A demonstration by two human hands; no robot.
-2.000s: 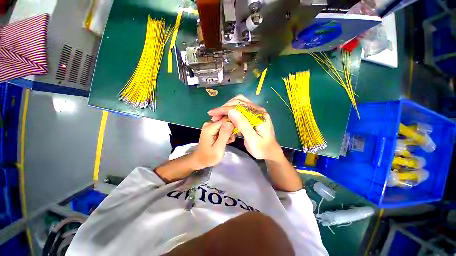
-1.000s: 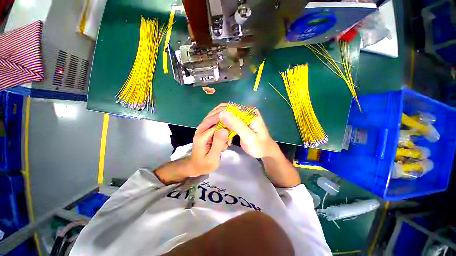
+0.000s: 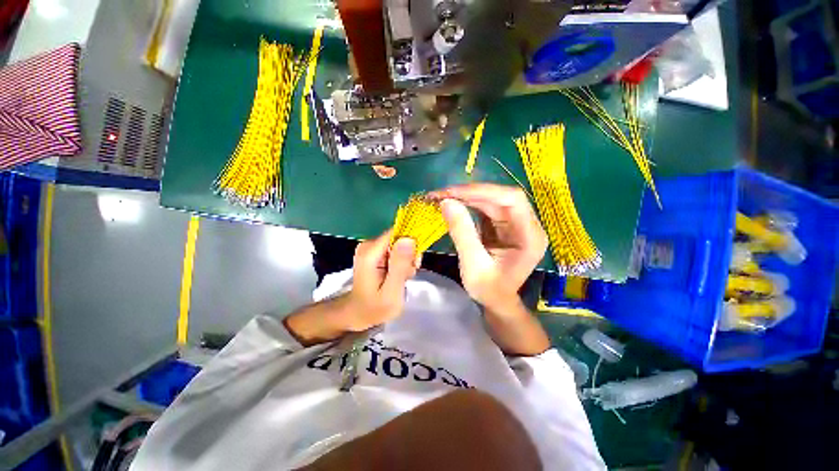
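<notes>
My left hand (image 3: pixel 382 278) is closed around a short fanned bundle of yellow wires (image 3: pixel 420 224) in front of the bench edge. My right hand (image 3: pixel 499 241) is at the bundle's right side, with its thumb and fingertips at the upper wire ends. Whether it grips single wires is too small to tell. The left wire bundle (image 3: pixel 261 129) lies on the green bench, left of the machine. The right wire bundle (image 3: pixel 557 198) lies to the right of my hands. The silvery crimping applicator (image 3: pixel 373 124) stands just ahead of my hands.
The grey machine head (image 3: pixel 442 37) with an orange-brown block (image 3: pixel 364 41) rises above the applicator. Stray yellow wires (image 3: pixel 618 129) lie at the bench's right. A blue bin (image 3: pixel 722 267) with wrapped wire bundles stands at right. A grey vented box (image 3: pixel 129 129) with striped cloth is at left.
My right hand has moved right and opened partly from around the bundle, showing more of the wires. My left hand has stayed on the bundle.
</notes>
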